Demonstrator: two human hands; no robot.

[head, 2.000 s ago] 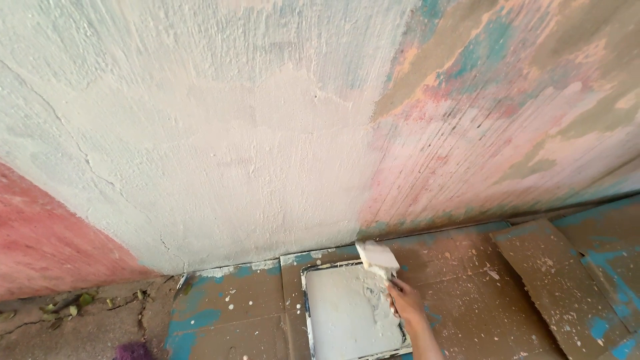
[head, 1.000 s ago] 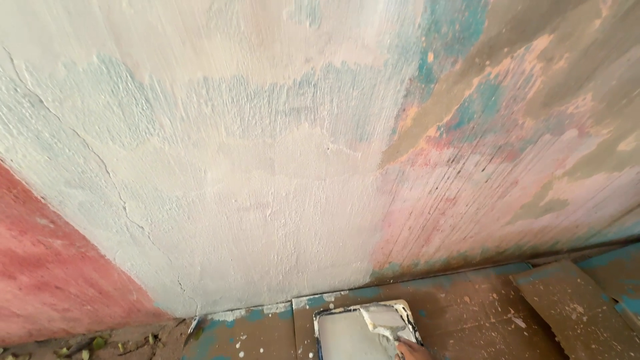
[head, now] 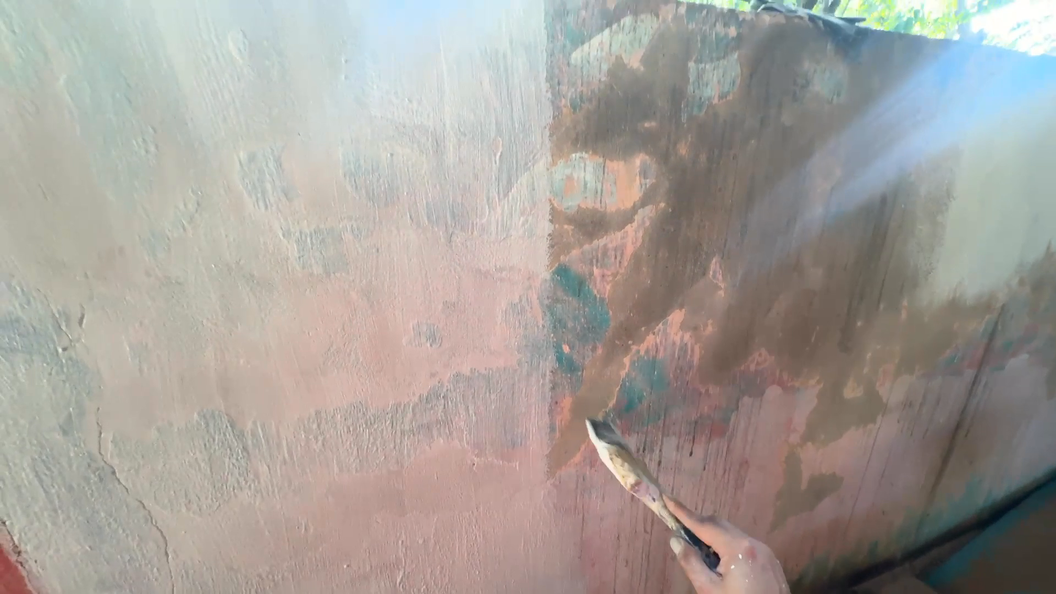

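My right hand (head: 730,557), at the lower right of centre, is closed around the dark handle of a paintbrush (head: 631,478). The brush slants up to the left, and its bristles bear whitish paint. Behind the tip stands a wall, with a thinly whitened part (head: 330,330) on the left and a bare part (head: 726,198) on the right in brown, pink and teal patches. A straight upright edge divides the two parts. Whether the bristles touch the wall, I cannot tell. My left hand is out of view.
A crack (head: 132,487) runs down the wall at the lower left, near a small red area (head: 12,569). Dark material (head: 804,12) lies on the wall's top edge, with foliage (head: 916,15) behind. The wall's foot slants across the lower right corner.
The brush was over the white paint in the tray in the earlier frames; now it is raised in front of the wall. The view has tilted up, and the tray has left it.
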